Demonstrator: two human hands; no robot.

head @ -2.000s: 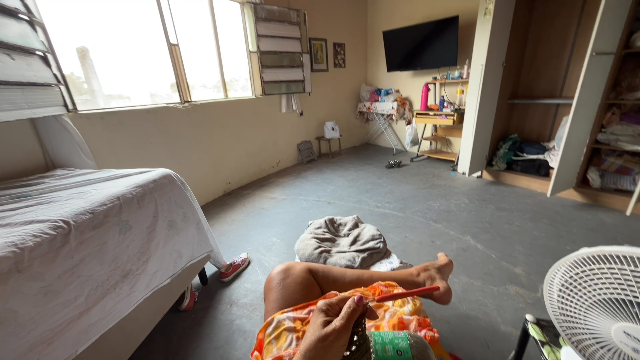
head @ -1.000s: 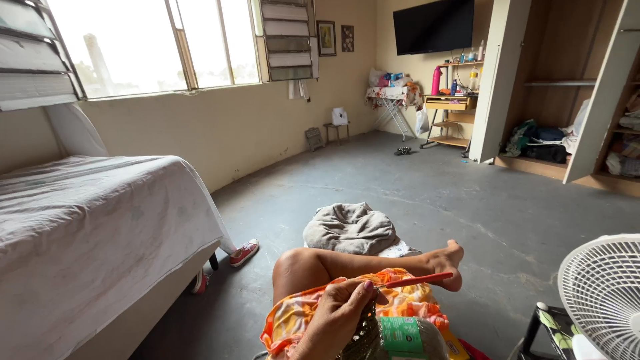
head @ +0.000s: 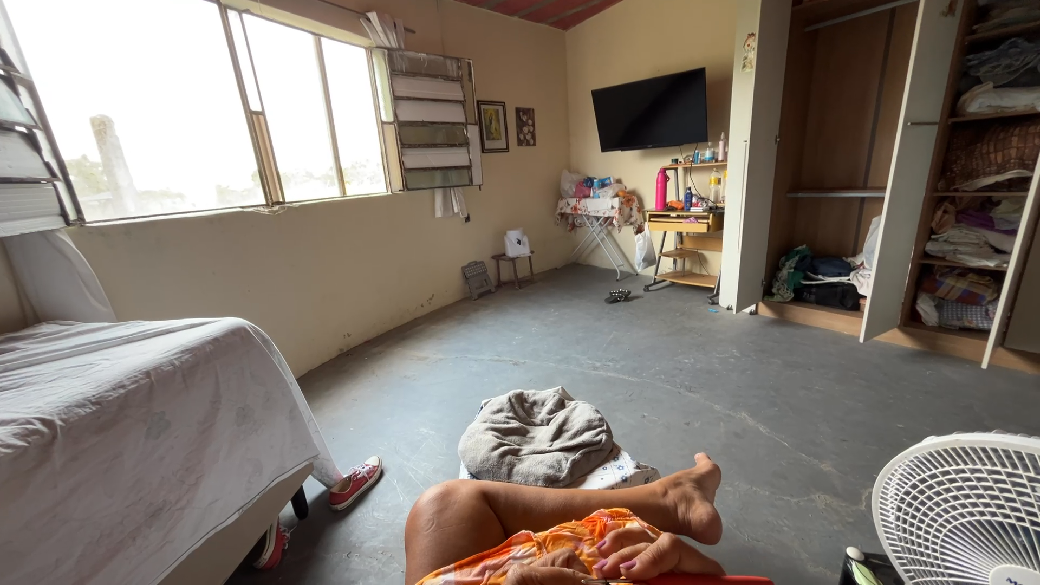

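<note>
At the bottom edge my right hand (head: 662,556) rests with bent fingers over a thin red tool (head: 711,580), its kind not clear, whose end shows beyond the fingers. Close beside it on the left is my left hand (head: 556,566), cut off by the frame edge; what it holds is hidden. Both are over the orange patterned cloth (head: 487,561) on the lap. A bare crossed leg lies behind them. Beyond the leg, a grey cloth (head: 536,435) lies on a white cloth with blue flowers (head: 621,471).
A white fan (head: 959,512) stands close at the right. The bed (head: 146,431) with a pale sheet is at the left, a red sneaker (head: 356,483) by it. Farther back are an open wardrobe (head: 881,321), a small wooden desk (head: 682,223) and a wall television (head: 650,110).
The view has tilted up. A second hand now shows beside the first. The green-labelled thing and dark mesh by the hand earlier are no longer in view.
</note>
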